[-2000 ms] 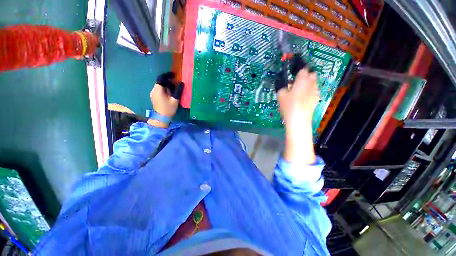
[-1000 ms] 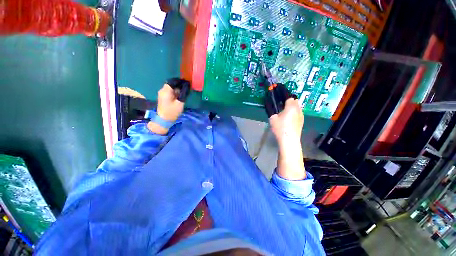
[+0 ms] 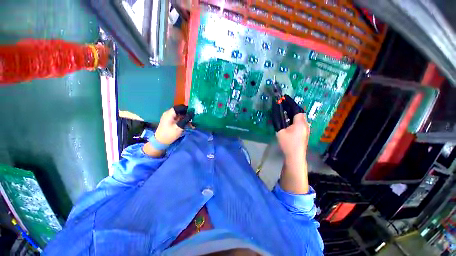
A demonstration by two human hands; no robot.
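Observation:
A large green printed circuit board [image 3: 240, 95] lies in front of me, solder side up, with silvery pads and small red and dark dots. My right hand [image 3: 295, 127] holds diagonal cutters [image 3: 280, 107] with black grips and orange-red near the pivot; the jaws point away from me, over the middle of the board. Whether the jaws touch it I cannot tell. My left hand [image 3: 172, 125], with black finger cots and a light blue wrist strap [image 3: 157, 142], is at the board's near left corner. Its fingertips are close to the edge; I cannot tell whether they grip it.
An orange slotted rack [image 3: 300, 22] lies behind and under the board, with a pink-red strip [image 3: 192, 55] along its left. A red-wrapped bar [image 3: 47, 61] crosses at left over the green conveyor [image 3: 55, 120]. Another board [image 3: 30, 200] is at lower left. Black racks [image 3: 370, 125] stand at right.
The cutters have moved from the blurred right part of the board to its middle. Between frames the whole view shifts up and back. My left hand has moved from the pink-red strip to the near left corner.

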